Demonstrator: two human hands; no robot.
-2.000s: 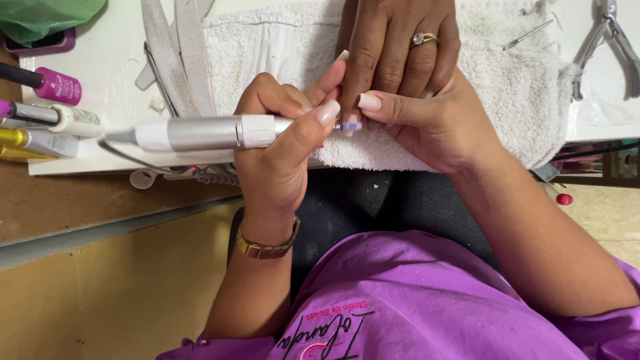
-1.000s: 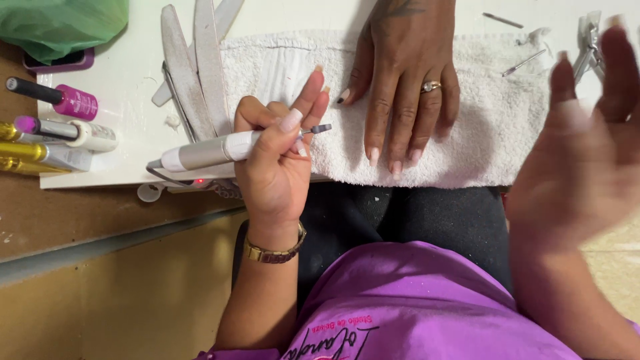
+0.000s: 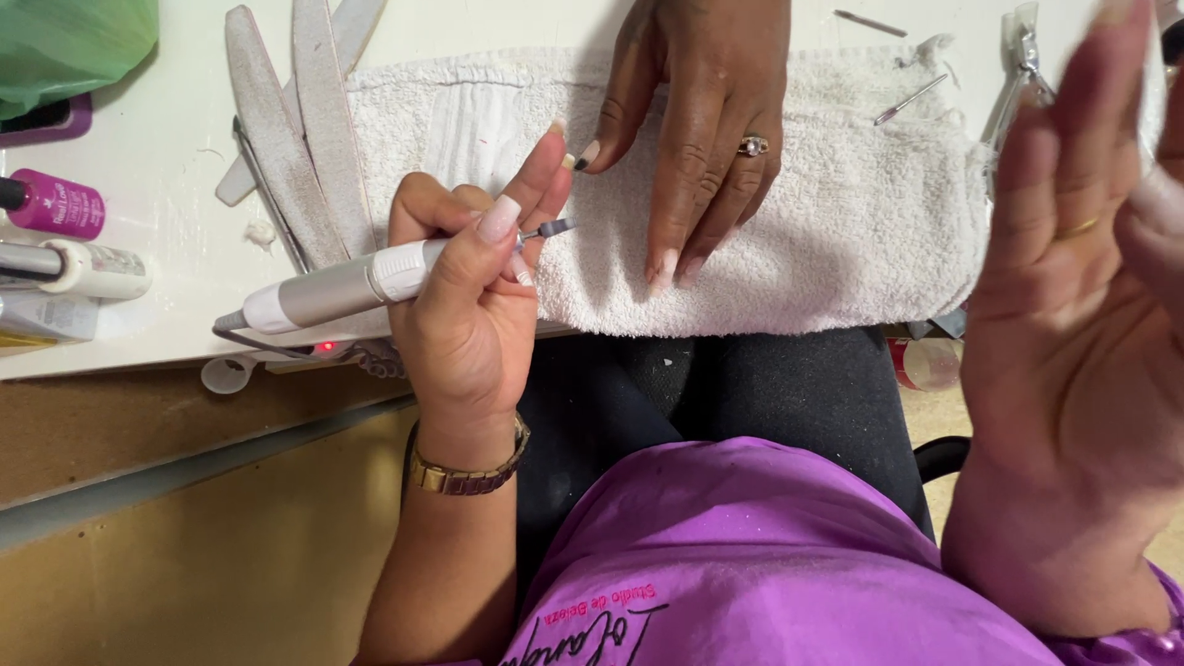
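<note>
My left hand (image 3: 472,305) is closed around a white and silver electric nail drill (image 3: 328,294), whose grey bit points right, over the towel's left part. My right hand (image 3: 1064,305) is raised at the right, close to the camera, fingers apart and holding nothing; its edge is cut off by the frame. Between them another person's hand (image 3: 708,120) with a ring lies palm down on a folded white towel (image 3: 860,231). Its thumb has a dark-tipped nail beside my left fingertips. The other visible nails look pale.
Several nail files (image 3: 277,139) and a thin metal tool lie left of the towel. Nail polish bottles (image 3: 60,203) and a green plastic bag (image 3: 74,46) stand further left. Two slim bits (image 3: 911,100) and metal nippers (image 3: 1025,65) are at upper right. A cable hangs by the table edge.
My right hand has let go of the other person's finger and moved up to the right. My left hand has drawn the drill left, off the nail. The other hand now rests flat on the towel.
</note>
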